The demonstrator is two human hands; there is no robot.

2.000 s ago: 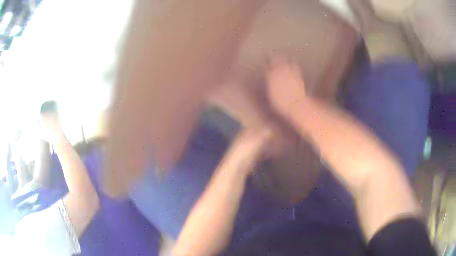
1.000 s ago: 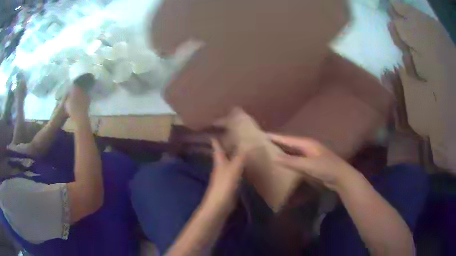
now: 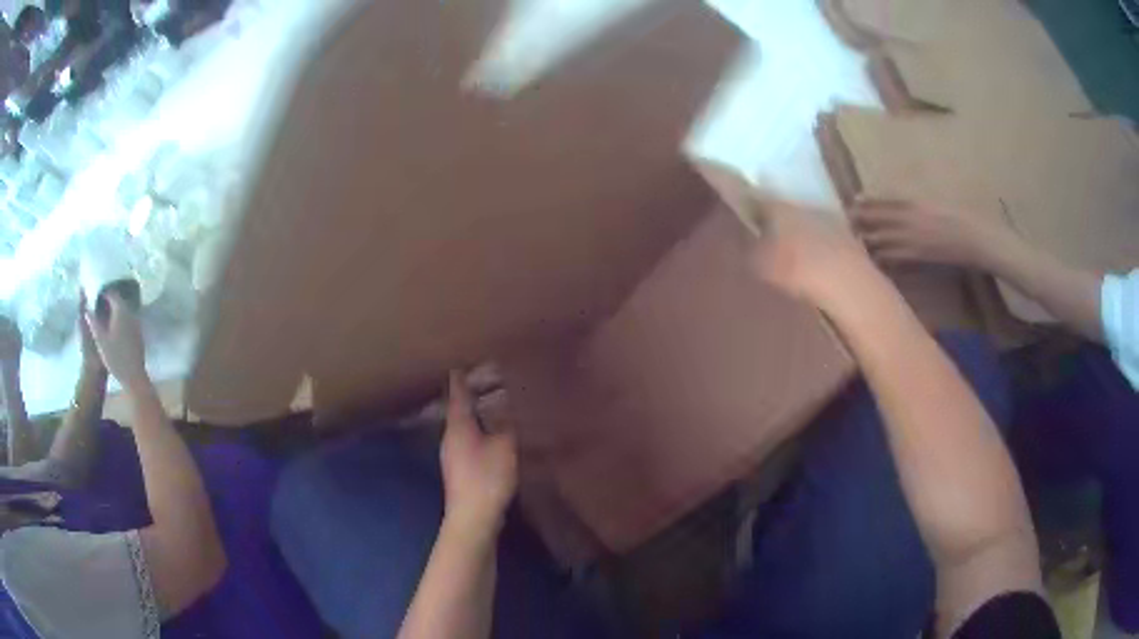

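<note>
A brown cardboard box [image 3: 700, 362] lies partly folded over my lap at the table's edge. Its large lid flap [image 3: 437, 212] stands up and leans to the left. My left hand [image 3: 477, 456] grips the box's near left corner, thumb up at the fold; some fingers are hidden. My right hand [image 3: 806, 256] is at the far right side wall, its fingers around the upper edge and slightly blurred.
Flat box sheets [image 3: 999, 162] are stacked on the right, with another person's hand [image 3: 924, 234] on them. White cups [image 3: 162, 212] stand on the white table at left. A left neighbour's hand [image 3: 119, 331] holds a dark-rimmed item there.
The box has opened out flatter, its lid swung left. My right hand has moved up to the far right wall; my left hand moved slightly left. A neighbour's hand has appeared at right.
</note>
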